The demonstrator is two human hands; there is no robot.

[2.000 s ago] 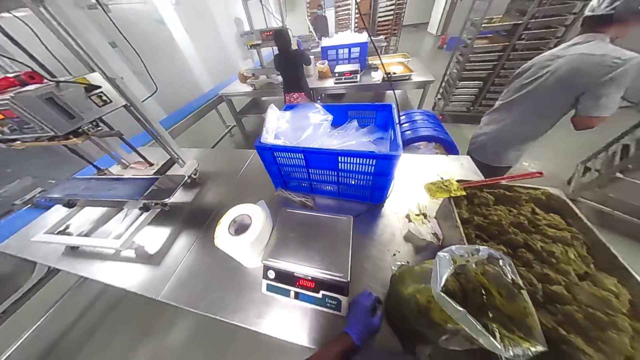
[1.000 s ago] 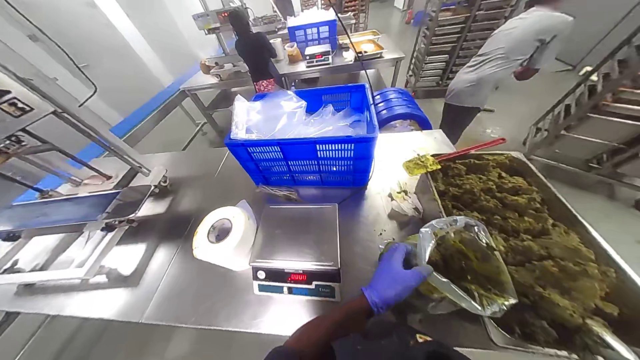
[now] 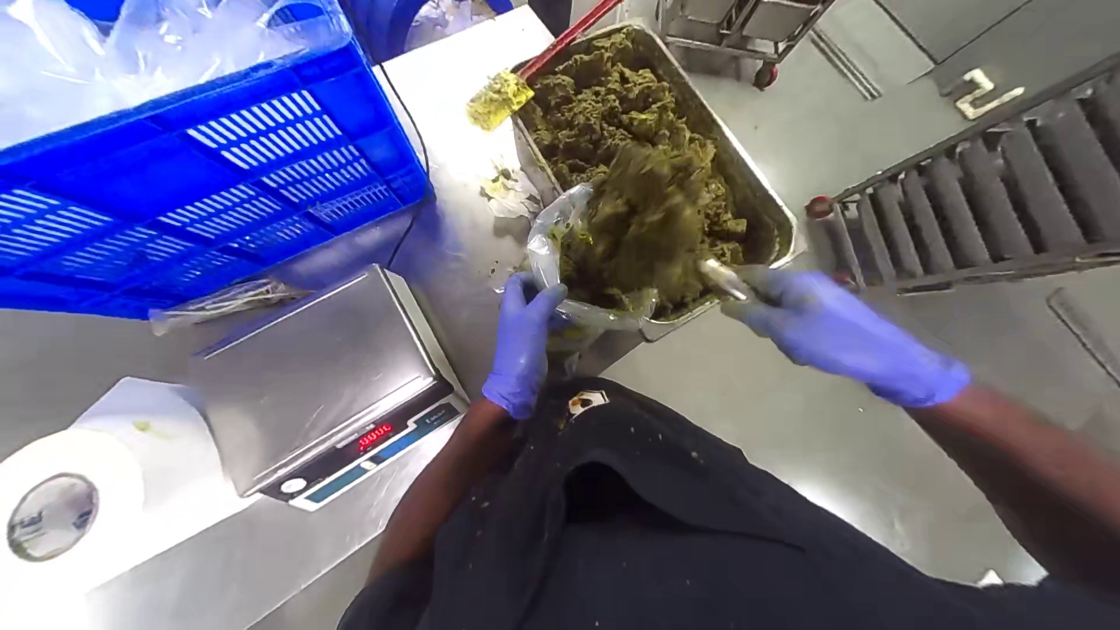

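My left hand [image 3: 522, 337], in a blue-violet glove, grips the rim of a clear plastic bag [image 3: 544, 249] beside a metal tray. In my gloved right hand [image 3: 814, 319] is a metal handle [image 3: 724, 278]; a blurred load of the green-brown mass hides its far end, over the bag's mouth. More of this clumpy mass [image 3: 604, 105] fills the deep metal tray [image 3: 744, 144]. A red-handled spatula [image 3: 500, 101] with a smeared, yellowish blade lies across the tray's upper left edge.
On the steel table, a digital scale [image 3: 324, 376] stands left of my left hand, near a white roll [image 3: 79, 490]. A blue crate [image 3: 289, 166] holds clear plastic bags [image 3: 166, 44]. Wheeled metal racks [image 3: 980, 188] stand at the right.
The view has swung down and right. My left hand still holds the bag's rim, as one second ago. My right hand has come into view with the metal handle.
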